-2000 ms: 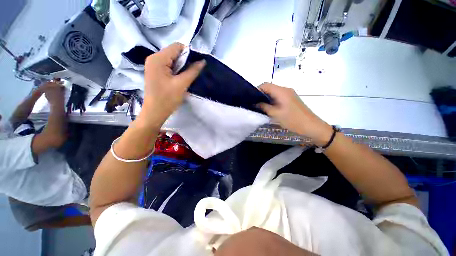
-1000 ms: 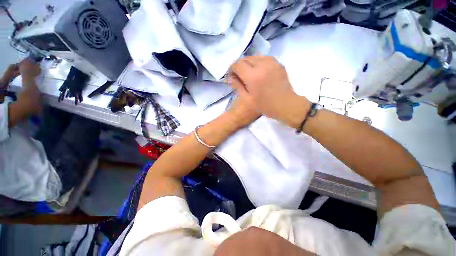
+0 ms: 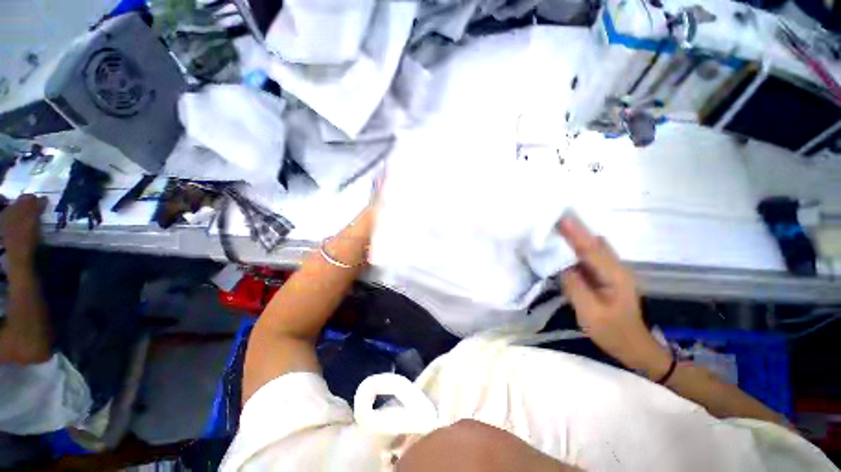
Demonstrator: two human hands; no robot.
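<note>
A light grey fabric panel [image 3: 461, 221] lies spread over the front of the white table and hangs past its edge towards my lap. My left hand [image 3: 378, 182] is at the panel's left edge, almost wholly hidden by the cloth, so its grip does not show. My right hand [image 3: 604, 288] is blurred at the panel's right edge, with its fingers over or beside the cloth; whether it grips it is unclear. The sewing machine's presser foot area [image 3: 638, 124] is beyond my right hand, with no cloth under it.
A pile of grey cut pieces [image 3: 341, 69] lies at the back left. A grey machine housing [image 3: 120, 88] and another person's arm [image 3: 23, 277] are at far left. A dark bundle [image 3: 788, 235] lies at right. Red and blue containers show below the table.
The navy part held up between my hands is out of sight. My hands, crossed together one second ago, are now apart, with the grey panel spread between them. The view has shifted.
</note>
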